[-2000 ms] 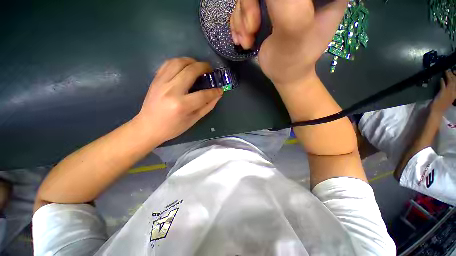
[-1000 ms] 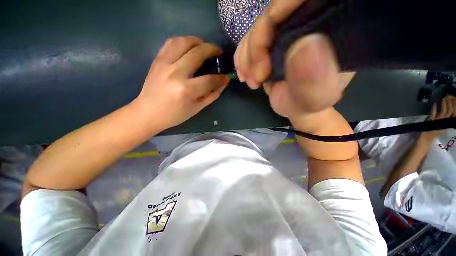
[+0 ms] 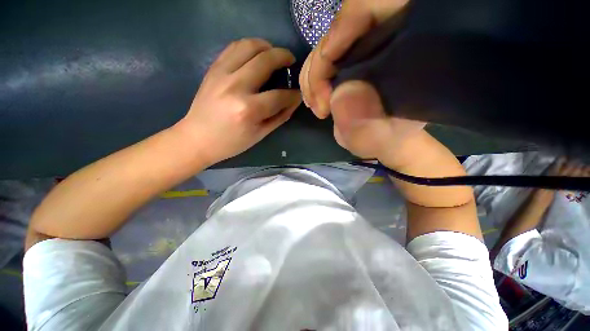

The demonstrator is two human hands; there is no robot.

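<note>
My left hand (image 3: 242, 106) holds a small black housing (image 3: 279, 79) between thumb and fingers above the dark green bench. Only a dark part with a pale glint shows. My right hand (image 3: 349, 97) is closed around the electric screwdriver (image 3: 479, 71), a large dark blur that fills the upper right. Its fingertips are close beside the housing's right end. The screwdriver's tip and any screw are hidden behind the fingers. The round screw dish (image 3: 313, 21) shows partly at the top, just beyond my right fingers.
The black power cord (image 3: 491, 181) runs across my right forearm to the right edge. The bench (image 3: 129, 84) has its near edge in front of my body. A tiny pale piece (image 3: 283, 154) lies near that edge. A neighbouring worker's arm and white sleeve (image 3: 517, 249) are at the right.
My right hand has come from the screw dish to the housing with the screwdriver. My left hand has moved slightly up in view with the housing. The screwdriver now covers the pile of green boards.
</note>
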